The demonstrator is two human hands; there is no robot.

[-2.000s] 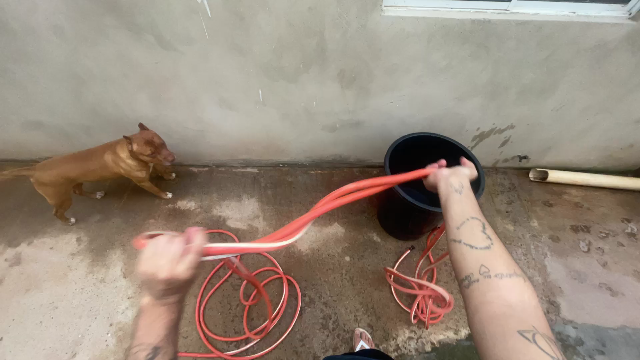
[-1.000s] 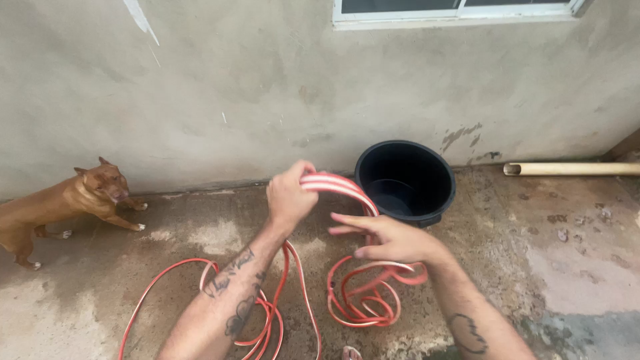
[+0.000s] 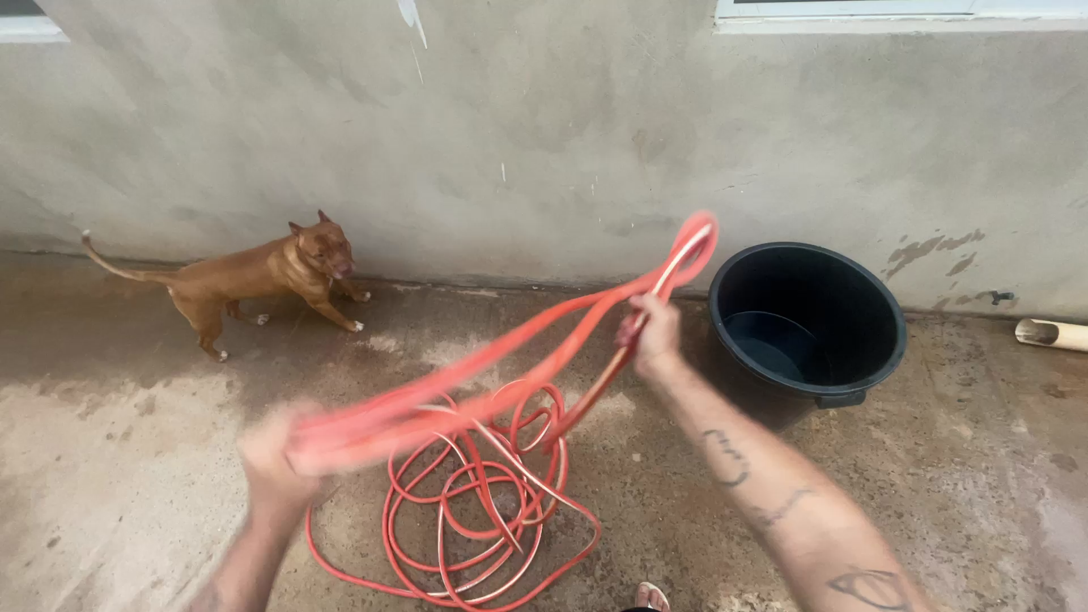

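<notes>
A red garden hose with a pale stripe [image 3: 544, 370] is stretched in blurred loops between my hands. My left hand [image 3: 285, 455] grips the loops at the lower left. Farther up and to the right, my right hand [image 3: 653, 336] is closed around the hose, with a bend of it sticking up above the fingers. More hose [image 3: 493, 510] lies in a loose tangle on the ground below, and one length runs down to it from my right hand. Just right of my right hand stands a large black plastic tub [image 3: 807, 323], its open top showing a dark, shiny bottom.
A brown dog [image 3: 255, 276] stands at the left by the plastered wall [image 3: 527, 127]. At the far right a pale pipe [image 3: 1052, 334] lies on the wet concrete ground [image 3: 952, 476]. One sandalled foot [image 3: 652, 597] shows at the bottom edge.
A second ago my hands were close together near the tub; now they are wide apart with hose loops stretched between them. My right hand, then with fingers spread, has closed on the hose.
</notes>
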